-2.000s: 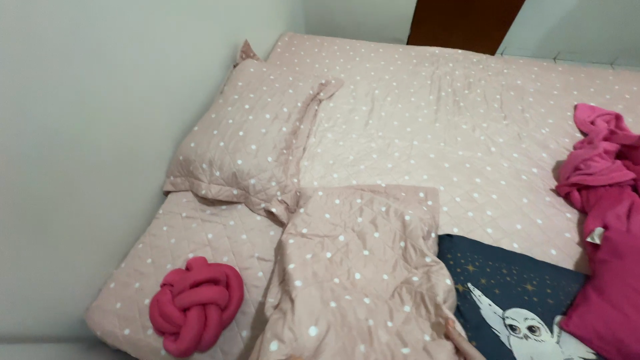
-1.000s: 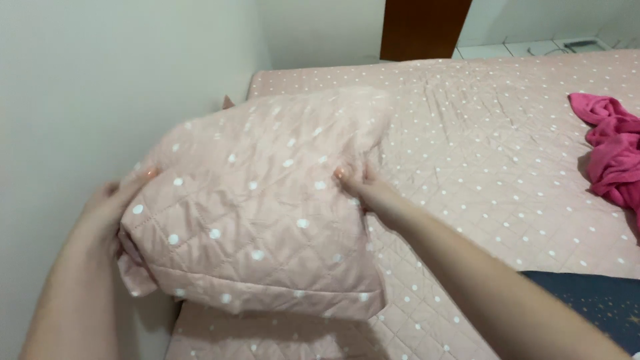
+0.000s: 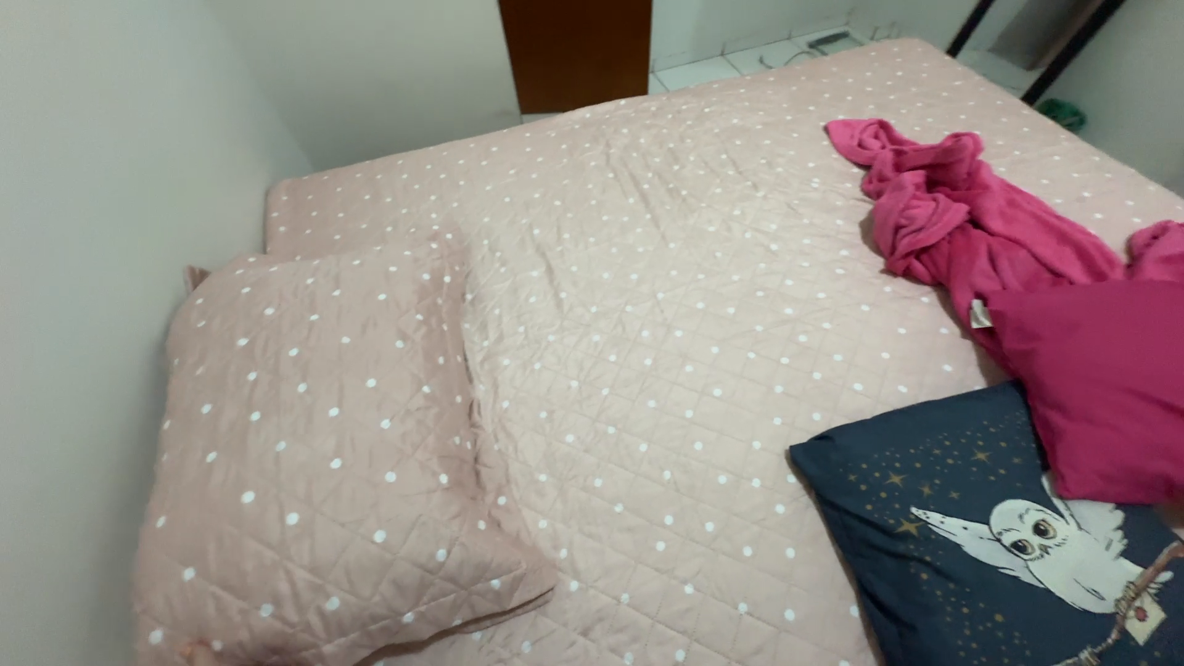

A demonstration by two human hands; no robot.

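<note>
A pink polka-dot quilted pillow (image 3: 324, 444) lies at the left of the bed, against the wall. Only a fingertip of my left hand (image 3: 196, 651) shows, at the pillow's lower edge; its grip is hidden. My right hand is out of the frame. Part of another polka-dot pillow (image 3: 196, 276) peeks out at the upper left. A navy cushion with a white owl (image 3: 888, 546) lies at the lower right, partly under a plain magenta cushion (image 3: 1101, 388). A bunched pink blanket (image 3: 999, 222) stretches behind them.
A matching polka-dot quilted cover (image 3: 647, 370) spreads over the bed, wrinkled in the middle. A pale wall (image 3: 83, 277) borders the left side. Beyond the far edge are a brown door or panel (image 3: 578, 55), white floor tiles (image 3: 698, 72) and dark metal bars (image 3: 1073, 51).
The polka-dot pillow, held up between both hands a second ago, now rests at the left side. My right hand has left it and the view. The view has swung right.
</note>
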